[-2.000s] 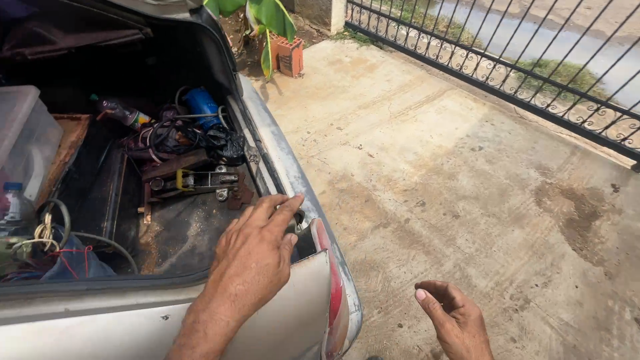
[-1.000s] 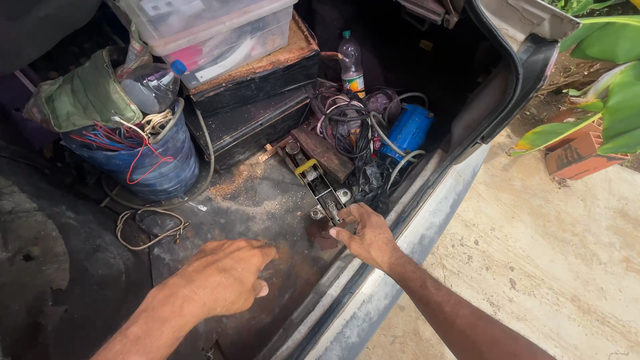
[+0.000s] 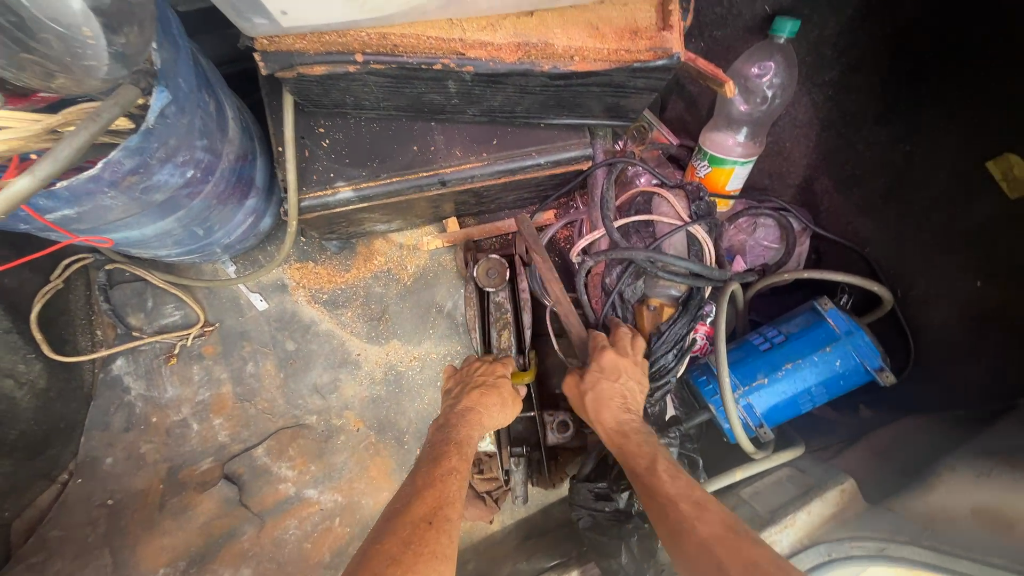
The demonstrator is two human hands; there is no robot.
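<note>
A metal trolley jack [image 3: 500,312] with a round saddle lies on the car boot's floor. My left hand [image 3: 482,392] is closed around the jack's middle, at its yellow handle [image 3: 524,374]. To its right, my right hand [image 3: 612,380] has its fingers bent over the near end of a brown flat bar [image 3: 552,288], which slants beside the jack; whether they grip it is hidden. Coiled cables [image 3: 640,248] and a black plastic bag [image 3: 676,344] lie just beyond that hand. A dark cloth [image 3: 485,488] is partly under the jack's near end.
Right of the cables are a blue metal cylinder [image 3: 792,360] with a hose and a plastic bottle [image 3: 744,112] with a green cap. Black boxes [image 3: 448,152] bearing sawdust stand behind the jack. A blue bucket [image 3: 192,160] and a looped cord [image 3: 120,308] are at the left.
The view has moved from beside the car to close over the boot. My left hand has come from the bare floor onto the jack; my right has moved from the jack's near end to the bar.
</note>
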